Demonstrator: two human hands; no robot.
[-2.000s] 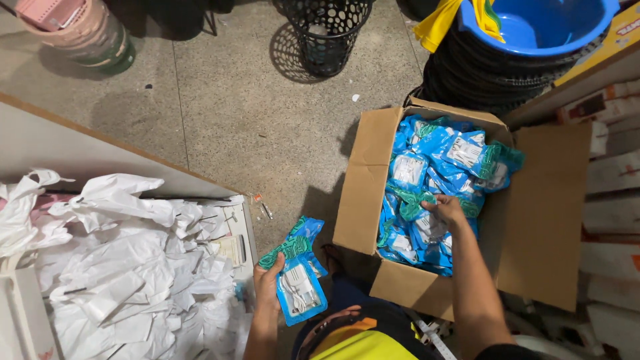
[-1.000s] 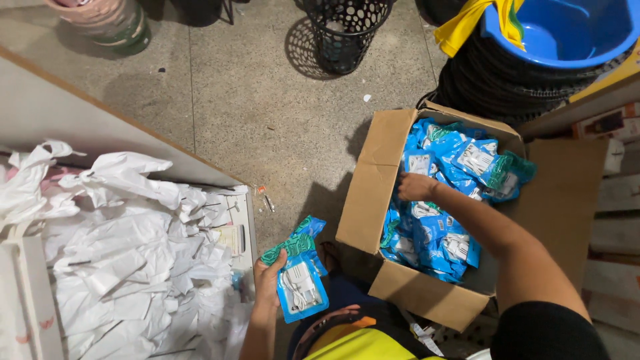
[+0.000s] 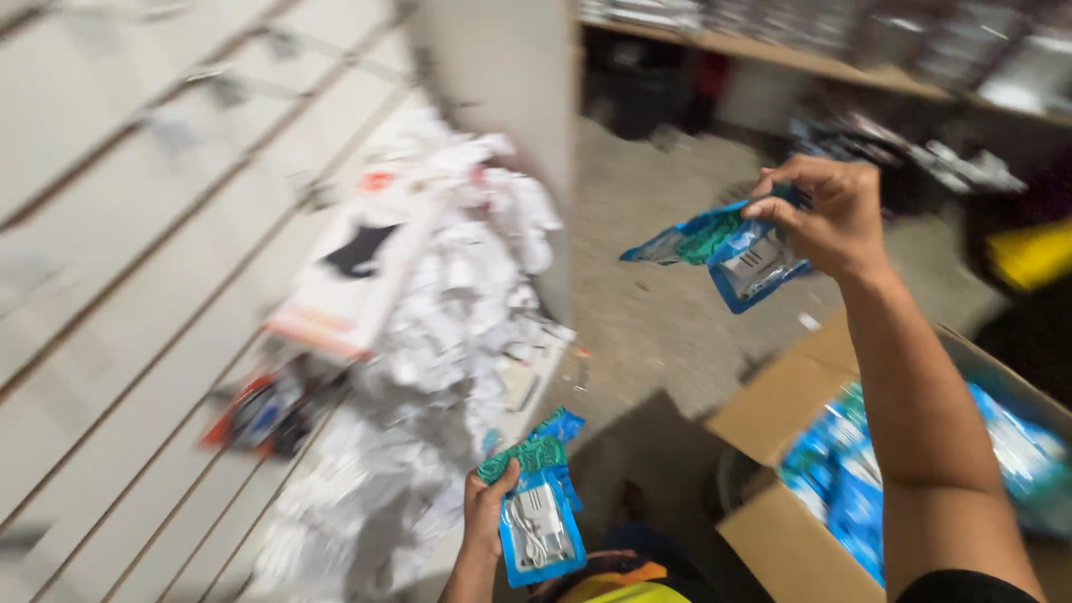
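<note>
Low in the view, my left hand (image 3: 490, 502) grips blue and green plastic packets (image 3: 543, 523); the front one has a clear window showing a white charger and cable. My right hand (image 3: 825, 213) is raised at upper right and pinches more blue packets (image 3: 758, 268) by their upper edge, one with a white charger visible in its window. Beneath my right forearm stands an open cardboard box (image 3: 796, 536) holding several such packets (image 3: 846, 486), partly hidden by the arm.
A slatted wall panel (image 3: 167, 276) with hooks runs along the left. Beside it lie a white box with a dark shape printed on it (image 3: 343, 276) and a heap of white plastic bags (image 3: 444, 310). A shelf edge (image 3: 779, 54) crosses the upper right.
My right hand has come up out of the cardboard box with packets in it. My left hand still holds its packets. The view has swung left, bringing in the slatted wall.
</note>
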